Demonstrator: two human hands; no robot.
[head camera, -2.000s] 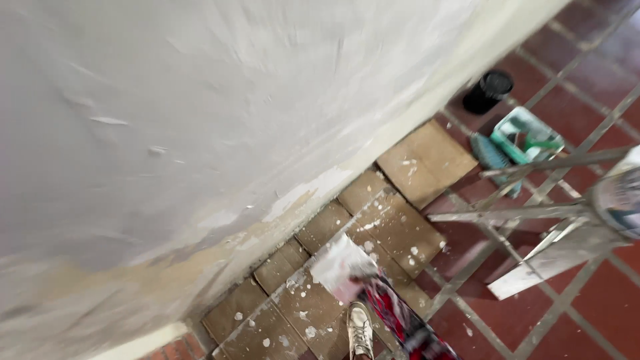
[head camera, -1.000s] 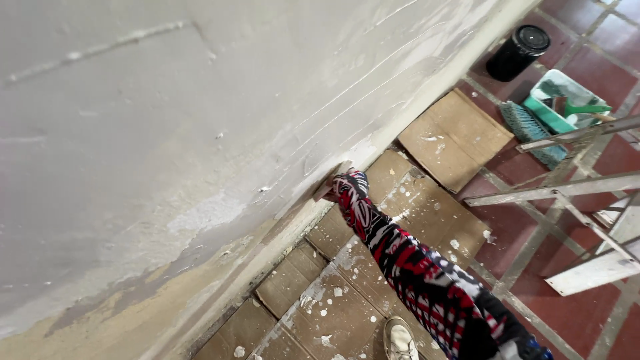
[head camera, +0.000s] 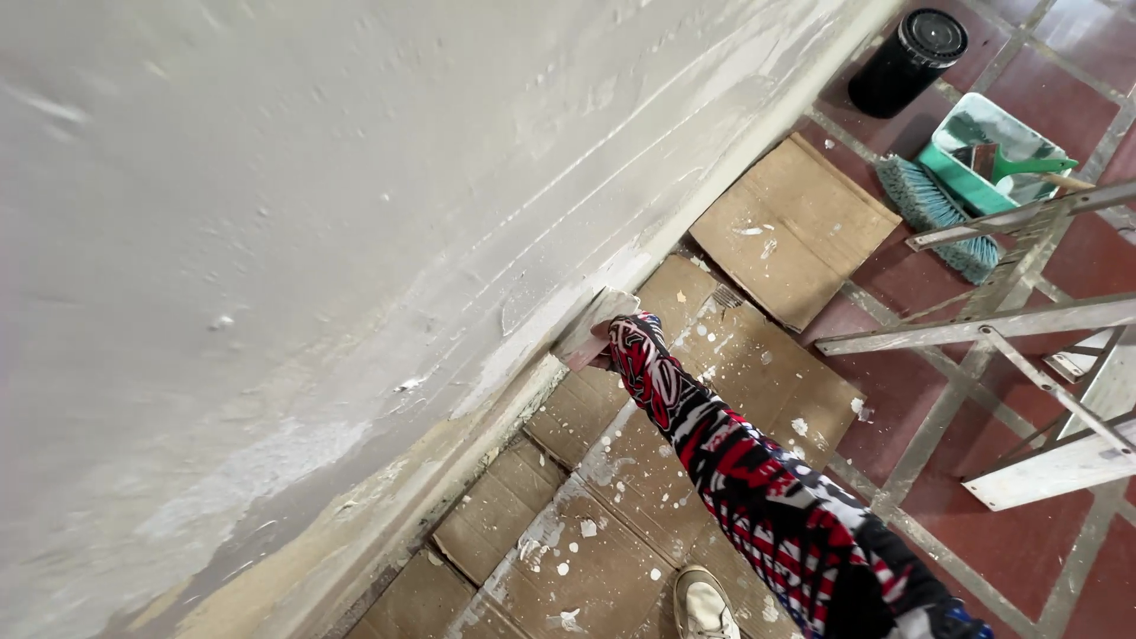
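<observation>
My right hand, below a red, black and white patterned sleeve, grips a flat, wide-bladed trowel or putty knife. The tool's blade lies against the lower part of the plastered wall, just above the floor edge. White filler shows on the wall beside the blade, and thin raised ridges run up from there. The sleeve hides much of the hand and the tool's handle. My left hand is out of view.
Spattered cardboard covers the floor along the wall, with my shoe on it. At the right stand a metal stepladder, a blue broom head, a green tray with a paintbrush, and a black lidded bucket.
Two seconds ago my right hand was blurred over the cardboard; one second ago it was at the wall's base, where it remains. Two seconds ago the ridges now on the wall were not visible.
</observation>
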